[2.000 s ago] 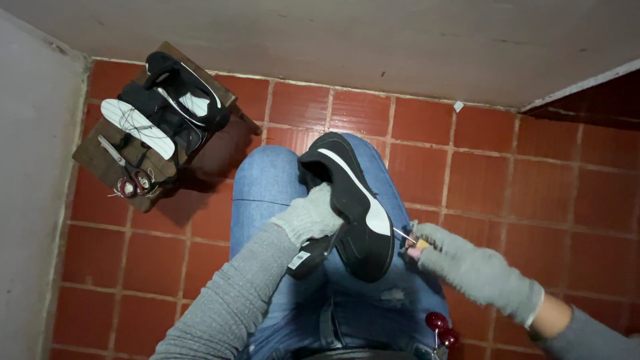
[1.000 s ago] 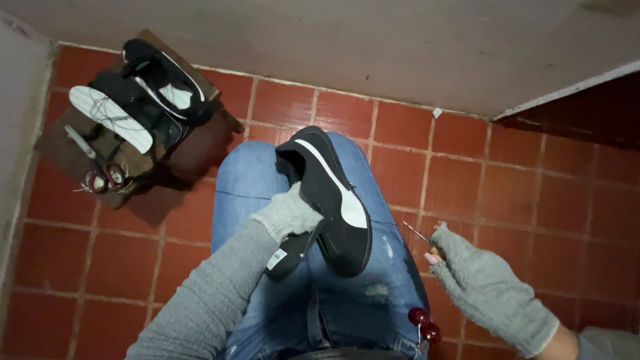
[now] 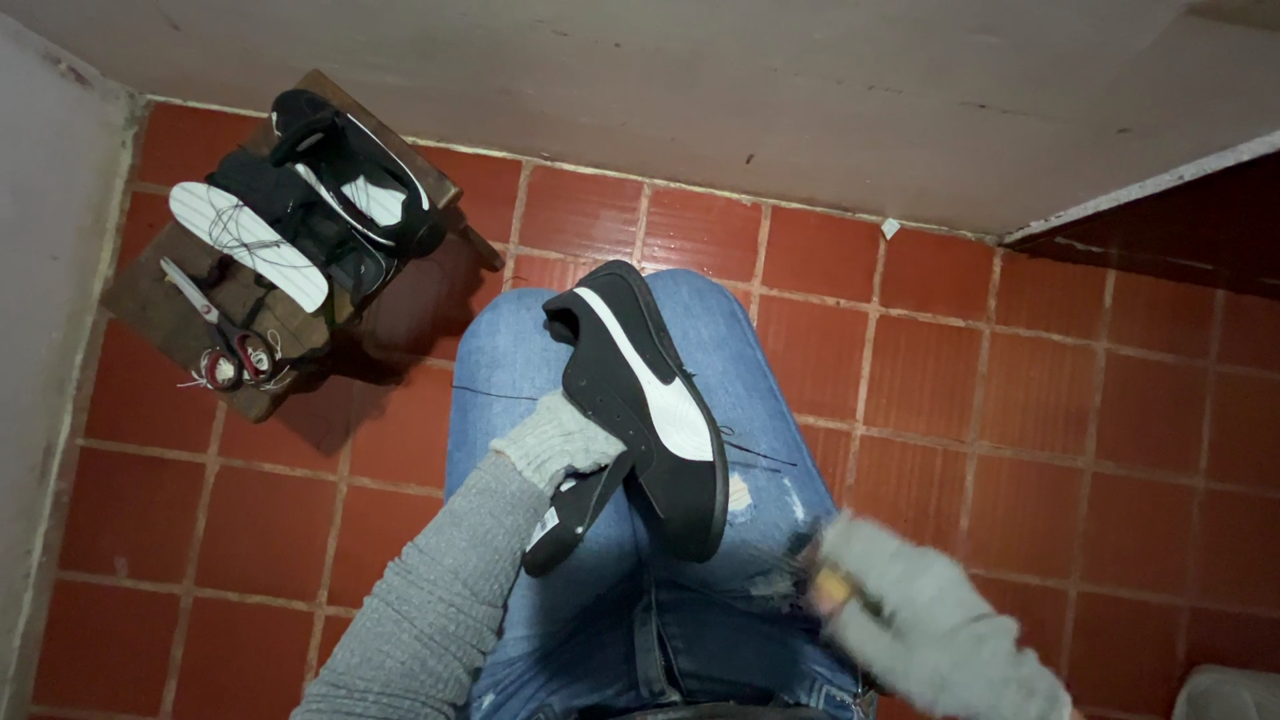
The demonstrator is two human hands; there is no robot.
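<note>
A black sneaker with a white side stripe (image 3: 677, 418) lies tilted across my jeans-clad thighs, its tongue (image 3: 560, 535) folded out toward me. My left hand (image 3: 562, 440), in a grey knit glove, grips the sneaker at its opening; the fingers are partly hidden inside. Dark thread (image 3: 760, 455) trails from the sole edge on the right, and another strand crosses my left thigh. My right hand (image 3: 890, 600), gloved too and blurred, is right of the shoe near my thigh, closed around a small tool with a yellowish handle (image 3: 832, 588). The tool's tip is too blurred to make out.
On the left, a low wooden stool (image 3: 165, 300) holds another black shoe (image 3: 350, 180), a white insole with dark thread on it (image 3: 248, 245) and scissors with red and black handles (image 3: 220, 335). Walls meet the red tile floor (image 3: 920, 370) ahead and at left.
My right hand was beside the shoe with the tool's shaft at its edge, moved away to the right, and is now lower, nearer my lap. My left hand has kept hold of the shoe.
</note>
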